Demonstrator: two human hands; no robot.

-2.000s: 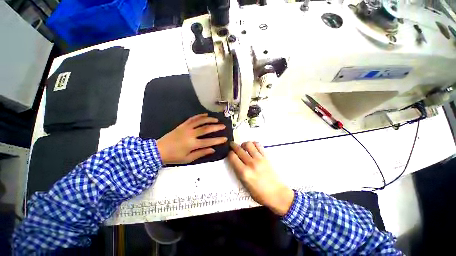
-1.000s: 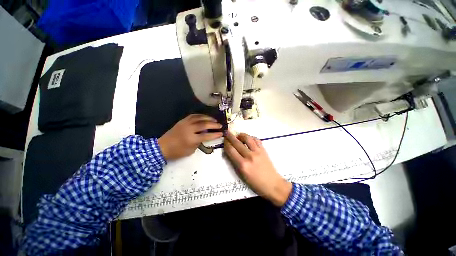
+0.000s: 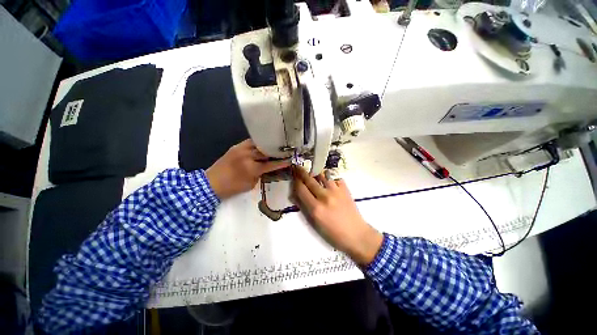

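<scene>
A black fabric panel (image 3: 208, 118) lies flat on the table, partly under the head of the white sewing machine (image 3: 270, 111). My left hand (image 3: 241, 171) lies on the panel's near edge, fingertips by the presser foot and needle (image 3: 299, 159). My right hand (image 3: 330, 208) is close beside it, fingertips near the foot; its fingers hide whatever they touch. A narrow black strip (image 3: 406, 192) runs along the bed from the right to my right hand. A small curved metal part (image 3: 270, 210) shows below my left hand.
A black pile with a white label (image 3: 108, 124) lies at the far left, a second black pile (image 3: 72, 212) nearer. Red-and-dark snips (image 3: 427, 161) lie under the machine arm, with a black cord (image 3: 481, 216) beside them. A blue crate (image 3: 121, 26) stands beyond the table.
The panel has moved away from me, baring the table and the curved metal part in front of it. My left hand has moved forward with its fingers drawn to the foot. My right hand stays close to the foot.
</scene>
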